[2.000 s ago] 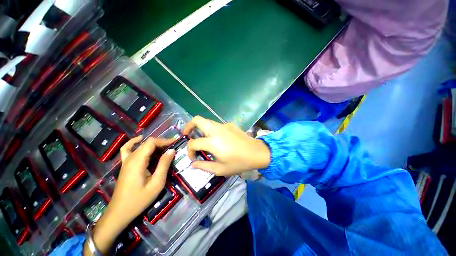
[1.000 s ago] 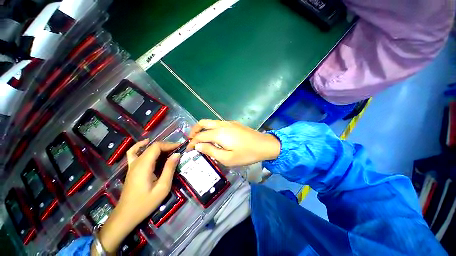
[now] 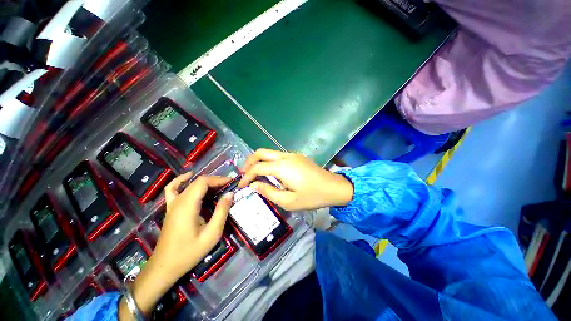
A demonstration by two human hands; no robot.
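Note:
A red-edged black mobile phone (image 3: 269, 241) lies tilted in the right end of the clear blister tray (image 3: 233, 285). A white printed label (image 3: 255, 216) lies flat in its back. My left hand (image 3: 191, 226) holds the phone's upper end, thumb at its left corner. My right hand (image 3: 291, 178) has its fingers bent at the same upper end, close to the left fingertips. What lies between the fingertips is hidden. Other phones (image 3: 128, 164) without a white label sit in the tray's far row. The near row is partly covered by my left hand and arm.
Stacked trays (image 3: 94, 94) with red-edged phones and white flaps (image 3: 19, 106) stand at the upper left. The green bench (image 3: 300, 81) has a pale stripe. A black object (image 3: 404, 15) lies on its far part. A person's pink sleeve (image 3: 482, 75) is at the upper right.
My right hand has moved from over the label up to the phone's top end, uncovering the label. The left hand stays at the phone. The whole view has shifted slightly.

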